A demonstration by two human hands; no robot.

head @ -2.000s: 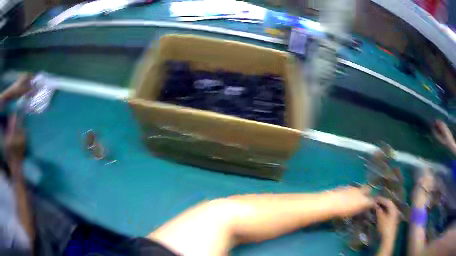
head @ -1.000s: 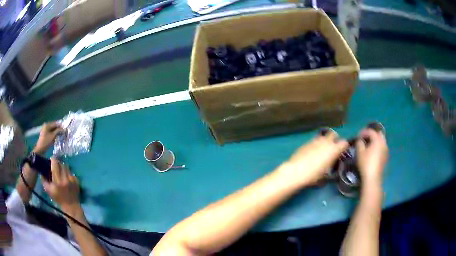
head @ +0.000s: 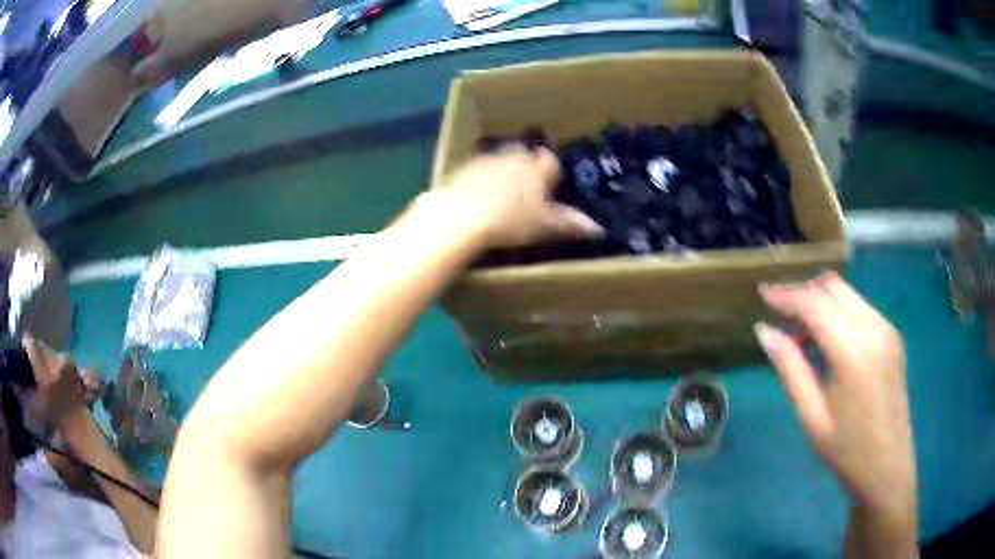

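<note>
A large open cardboard carton holds many black plastic inserts. My left hand reaches over the carton's near left rim onto the black parts; its fingers are blurred and partly hidden, so a grip cannot be told. My right hand is beside the carton's right front corner, fingers spread, with nothing seen in it. Several cylindrical housings stand on the green bench in front of the carton, open ends up, with pale centres inside.
Another housing stands near my left forearm with a short wire beside it. A clear bag of silvery pieces lies at left. A neighbour's hand is near more housings. Blurred housings stand far right.
My left hand has moved from the housings on the right to the carton. My right hand has opened away from them. The housings in front now show, and more appear beside the neighbour.
</note>
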